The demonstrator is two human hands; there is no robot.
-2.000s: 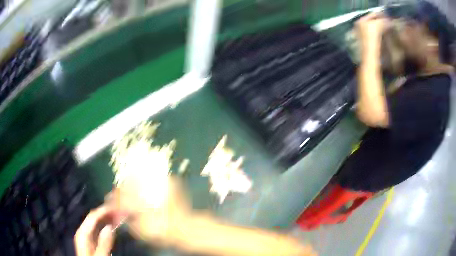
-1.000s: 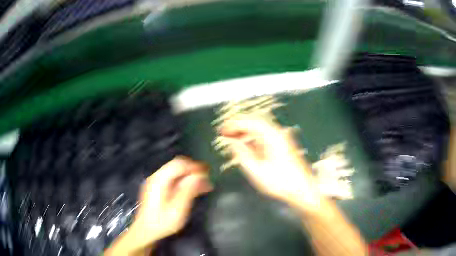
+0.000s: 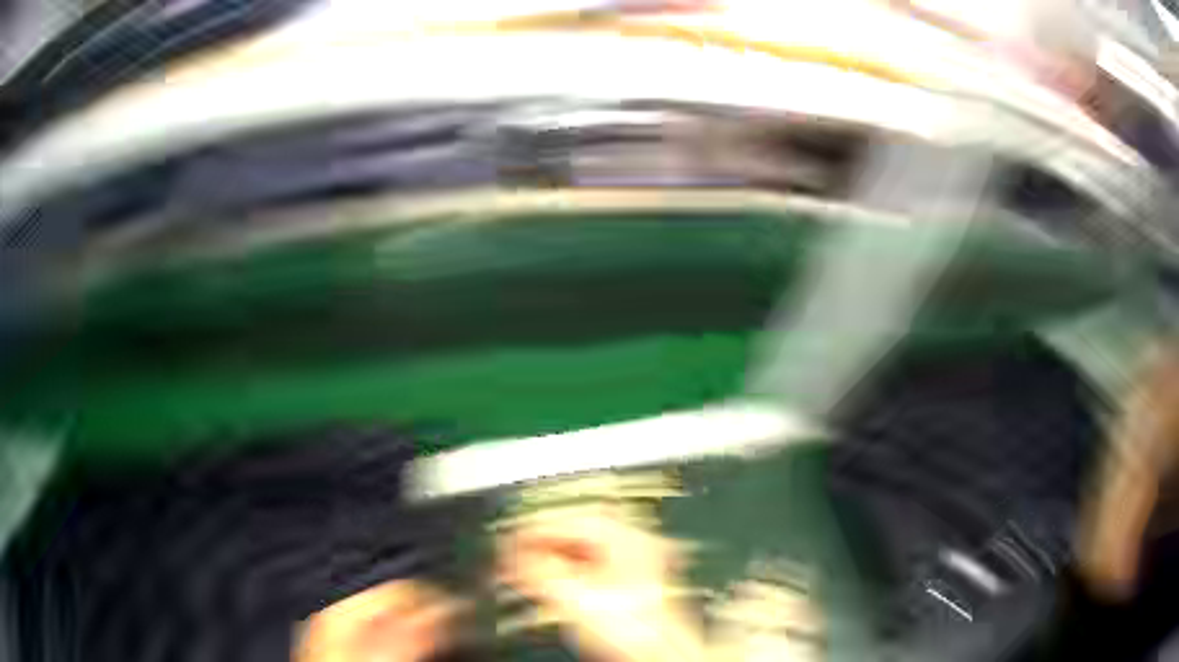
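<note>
The view is strongly blurred. My right hand (image 3: 601, 582) is low in the middle, over the cream-white heap of small pieces (image 3: 601, 488); its fingers are bent, and whether they hold a piece cannot be told. My left hand (image 3: 378, 623) is at the bottom edge, partly cut off, at the right side of the black tray (image 3: 194, 543); its fingertips and any held thing are unclear. A second whitish pile (image 3: 772, 608) lies right of my right hand.
A white edge rail (image 3: 621, 449) runs behind the heap, with the bright green belt (image 3: 517, 382) beyond. A pale post (image 3: 873, 278) rises behind the right end of the rail. Another black tray stack (image 3: 963, 466) stands right, beside another person's arm (image 3: 1131, 479).
The camera view has tilted up, so the bench and both hands sit lower in the picture. My right hand is still over the heap; my left hand is now cut off by the bottom edge.
</note>
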